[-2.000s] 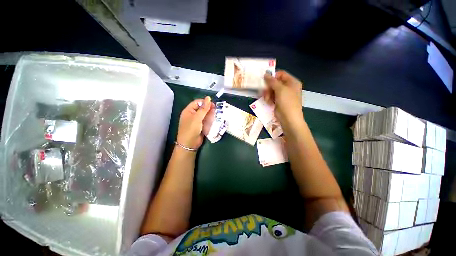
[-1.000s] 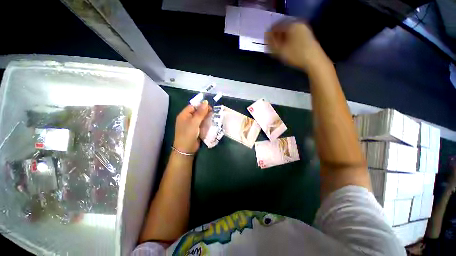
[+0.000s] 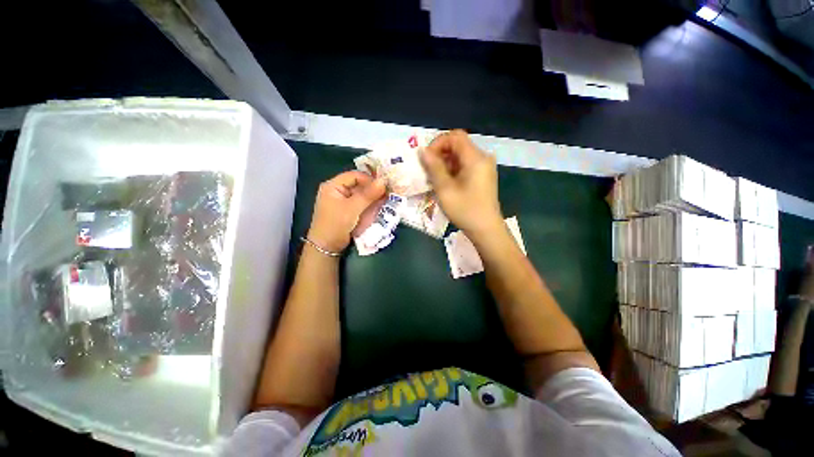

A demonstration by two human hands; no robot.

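Observation:
My left hand (image 3: 344,211) holds a bunch of small clear-white packets (image 3: 379,228) with dark marks, at the middle of the green surface. A pinkish printed card (image 3: 403,164) with a red mark is held up between my two hands, its right end at the fingers of my right hand (image 3: 464,178). A small dark mark or piece shows on the card. Another printed card (image 3: 425,216) lies just below it, partly covered. One more loose card (image 3: 464,255) lies partly under my right forearm.
A white foam box (image 3: 259,259) with clear-bagged stock (image 3: 170,268) stands at left. Tall white card stacks (image 3: 705,290) stand at right. Beyond the pale rail (image 3: 571,162), white flat pieces (image 3: 591,59) lie on the dark belt. A person's arm (image 3: 789,344) shows at far right.
My right hand has come back from over the belt to beside my left hand. A card is now held up between them. The upper right loose card has left its spot. Belt pieces have shifted right.

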